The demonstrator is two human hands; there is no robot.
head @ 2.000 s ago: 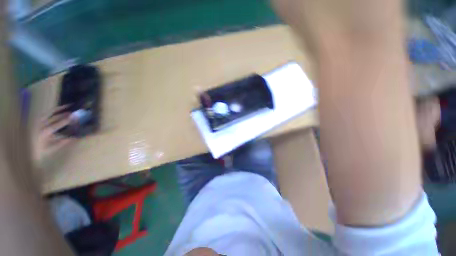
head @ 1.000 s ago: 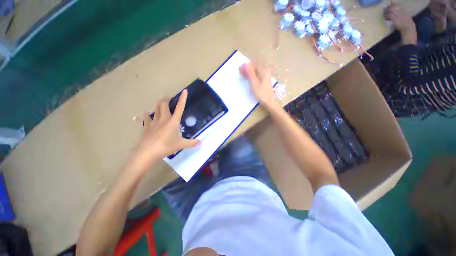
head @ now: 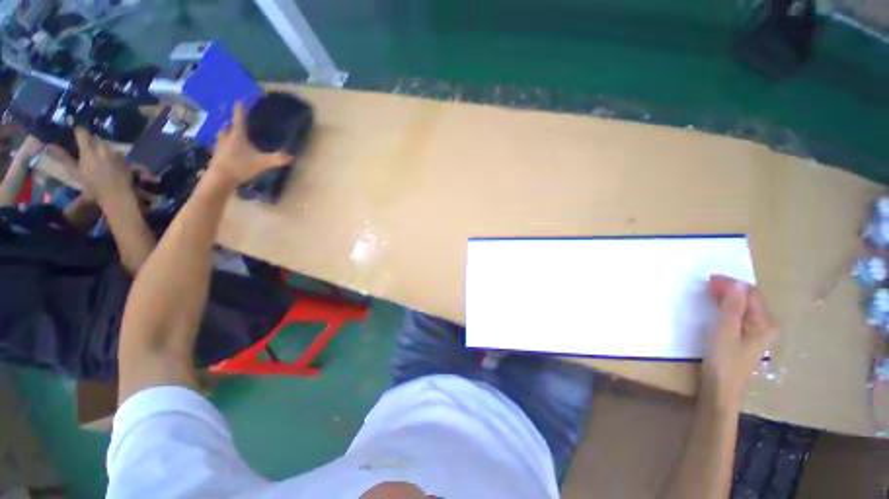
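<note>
A black housing (head: pixel 281 127) is at the left end of the bench, beside the blue box. My left hand (head: pixel 239 156) is on its near left side, thumb and fingers spread around its edge; the housing is slightly blurred. The white work pad (head: pixel 585 297) with dark blue long edges lies in front of me with no housing on it. My right hand (head: pixel 743 317) is at the pad's right end, fingers bent over its surface. Whether the right fingers hold anything small cannot be told.
The tan bench (head: pixel 390 175) runs left to right. A bright blue box (head: pixel 222 90) stands at its left end, near another person's hand (head: pixel 100 171). The motor pile (head: pixel 877 273) is at the right edge. Black housings (head: pixel 770 458) lie in a carton below right. A red stool (head: pixel 312 331) stands below left.
The view has turned left. My left hand and the black housing have moved from the pad to the bench's left end. My right hand remains at the pad's right end.
</note>
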